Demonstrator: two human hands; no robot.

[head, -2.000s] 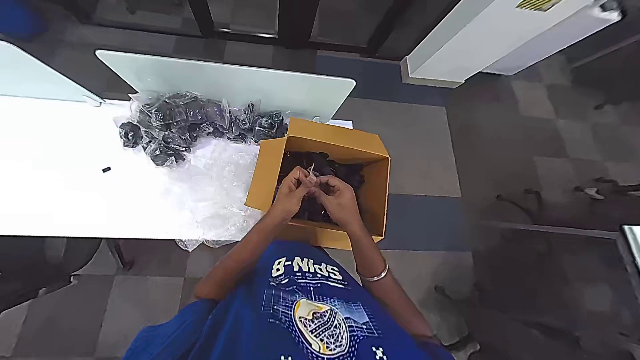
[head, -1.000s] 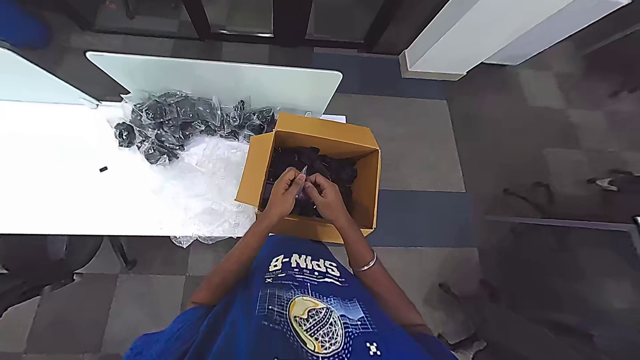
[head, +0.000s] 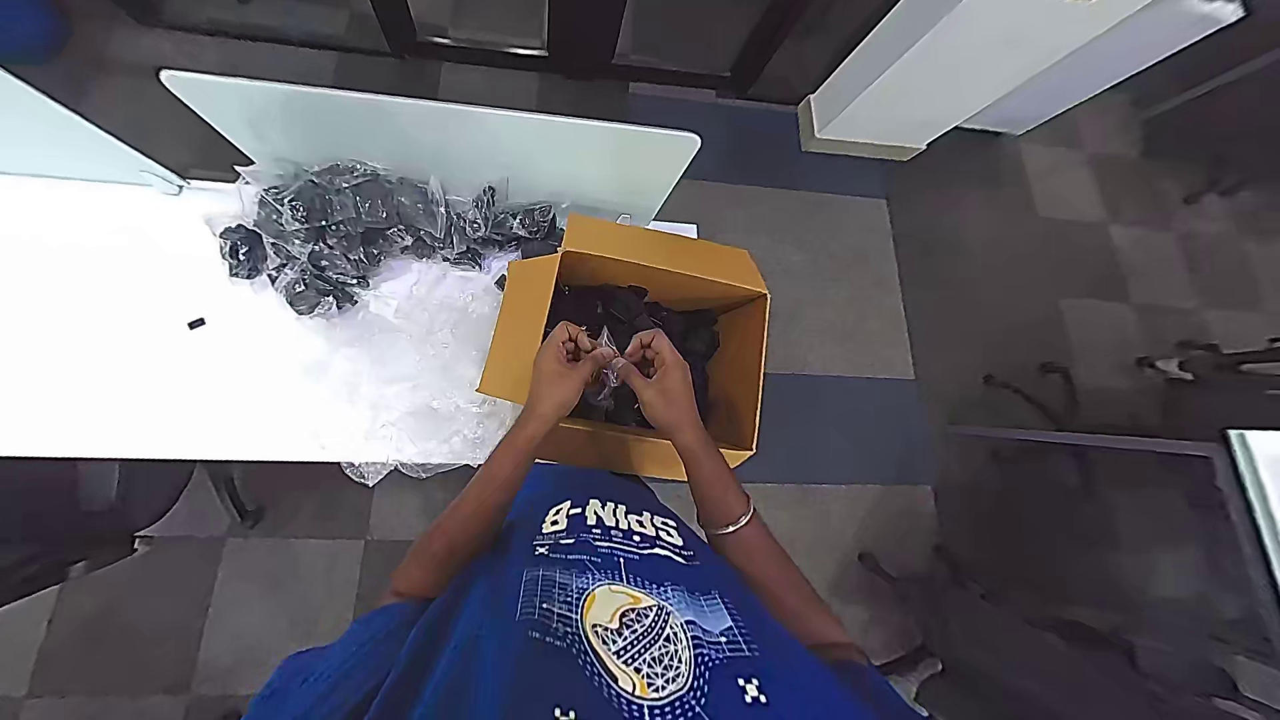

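Note:
My left hand [head: 568, 372] and my right hand [head: 660, 380] meet over an open cardboard box [head: 740, 385]. Between their fingertips they pinch a small clear plastic bag [head: 608, 375]; whether anything is inside it I cannot tell. Dark wrapped items [head: 690, 335] lie in the box below the hands. To the left, a heap of black items in clear plastic bags [head: 350, 225] rests on the white table. Crumpled clear plastic bags [head: 430, 350] are spread between that heap and the box, some hanging over the table's front edge.
A pale divider panel [head: 450, 140] stands along the back of the white table [head: 100, 380]. On the tabletop lies a small black object [head: 196, 323]. Behind the box at the right is a white pillar [head: 900, 80]. A chair [head: 80, 510] is under the table at left.
Both hands stay together over the box, still pinching small clear plastic. The fingers have shifted slightly, and more of the plastic shows between them now than a second ago.

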